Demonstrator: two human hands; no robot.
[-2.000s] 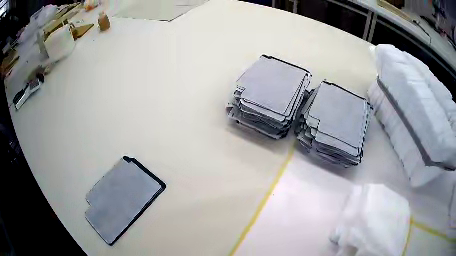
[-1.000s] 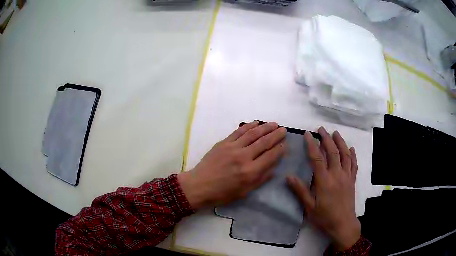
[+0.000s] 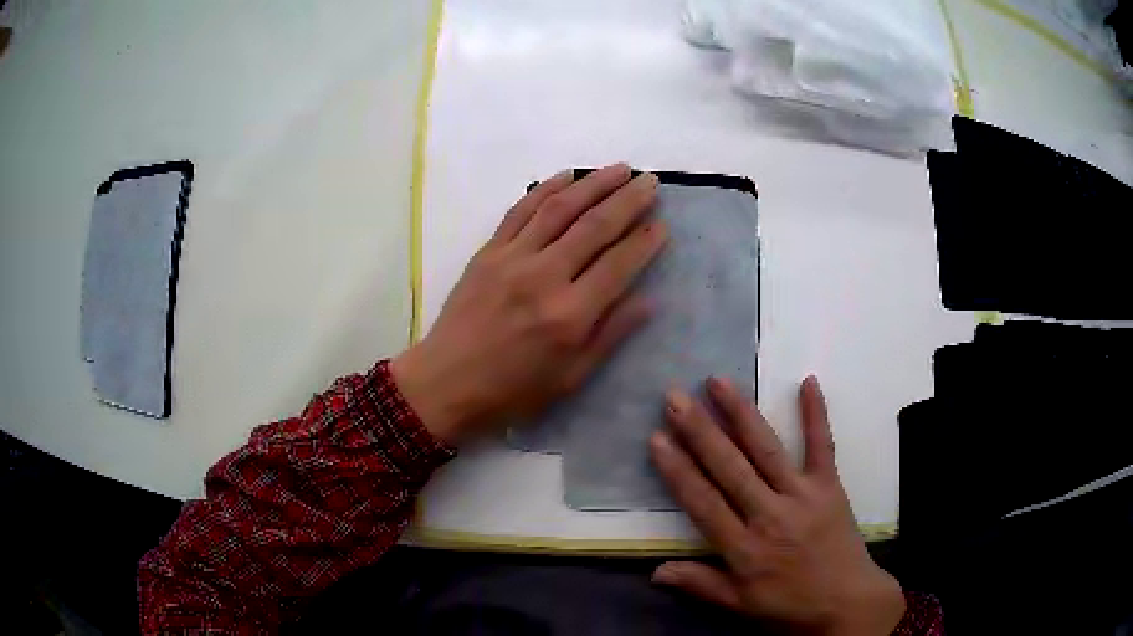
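Note:
A black panel with a grey-looking backing sheet (image 3: 708, 298) on it lies flat on the white work sheet. A black rim shows along its top edge, and its lower left corner is notched. My left hand (image 3: 534, 304) lies flat on its upper left part, fingers pointing to the top edge and covering that side. My right hand (image 3: 758, 509) rests with spread fingers at its lower right edge, partly on the backing and partly on the work sheet (image 3: 845, 323). Neither hand grips anything.
A backed panel (image 3: 131, 292) lies on the table (image 3: 286, 224) at the left. Loose white backing sheets (image 3: 845, 62) are piled at the upper right. Black panels (image 3: 1044, 236) lie at the right edge. Yellow tape (image 3: 420, 186) borders the work sheet.
My view has shifted, so the panel appears higher. My right hand has moved from the panel's upper right to its lower right edge. My left hand stays on the upper left.

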